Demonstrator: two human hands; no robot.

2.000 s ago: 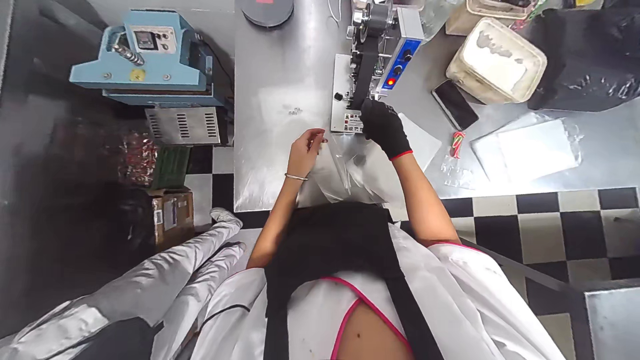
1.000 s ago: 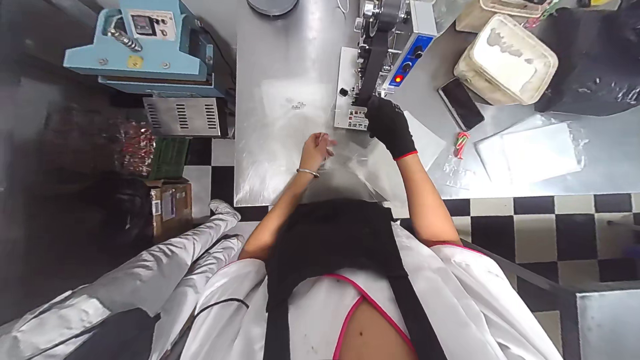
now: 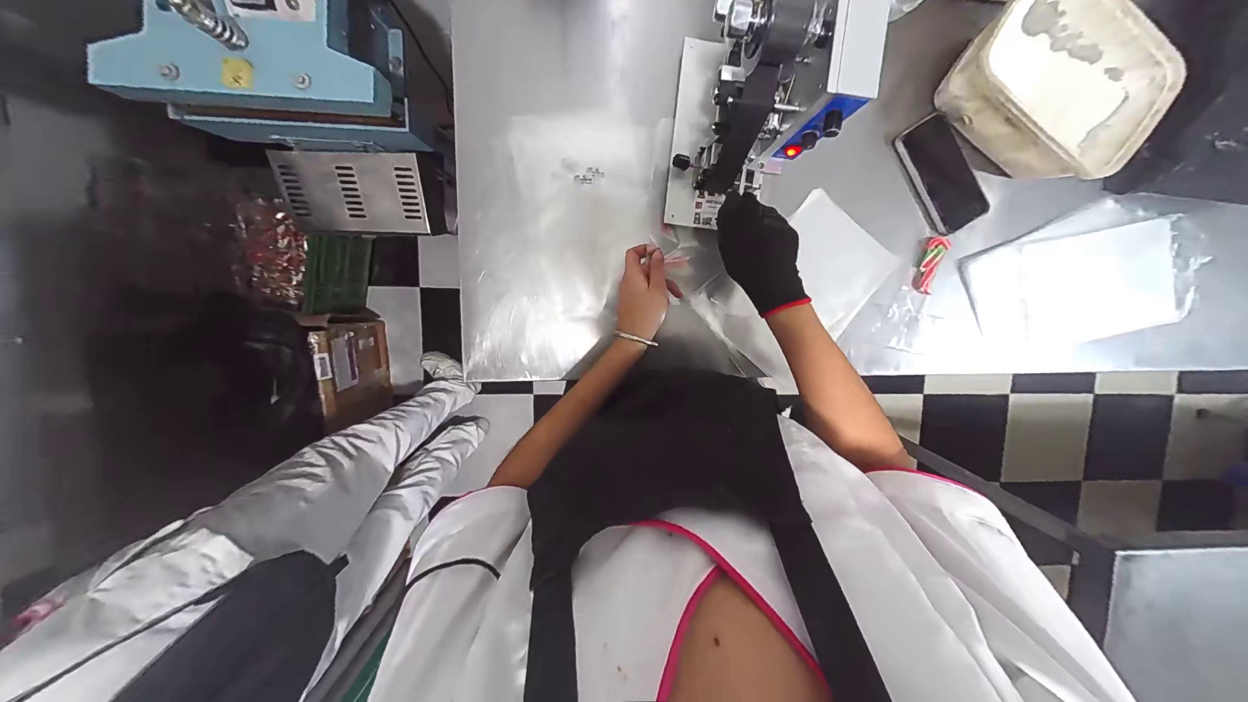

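My left hand (image 3: 647, 292), bare with a thin bracelet, pinches the edge of a clear plastic bag (image 3: 717, 312) between thumb and fingers. My right hand (image 3: 760, 249), in a black glove with a red cuff, is at the front of a tabletop coding machine (image 3: 770, 97) with a black ribbon. Its fingertips are beside the machine's white base plate (image 3: 688, 136); what they grip is hidden by the glove. A red light glows on the machine's blue panel. More clear bags with small dark prints (image 3: 585, 156) lie left of the machine.
Right of the machine are a phone (image 3: 942, 173), a wrapped red and green candy (image 3: 931, 264), a stack of plastic bags (image 3: 1092, 278) and a plastic tub (image 3: 1063, 83). A blue press machine (image 3: 234, 68) stands at left. A person's legs in white trousers (image 3: 322, 487) are at lower left.
My left hand was more spread one second ago; its fingers now pinch the plastic. My right hand stays at the machine's front.
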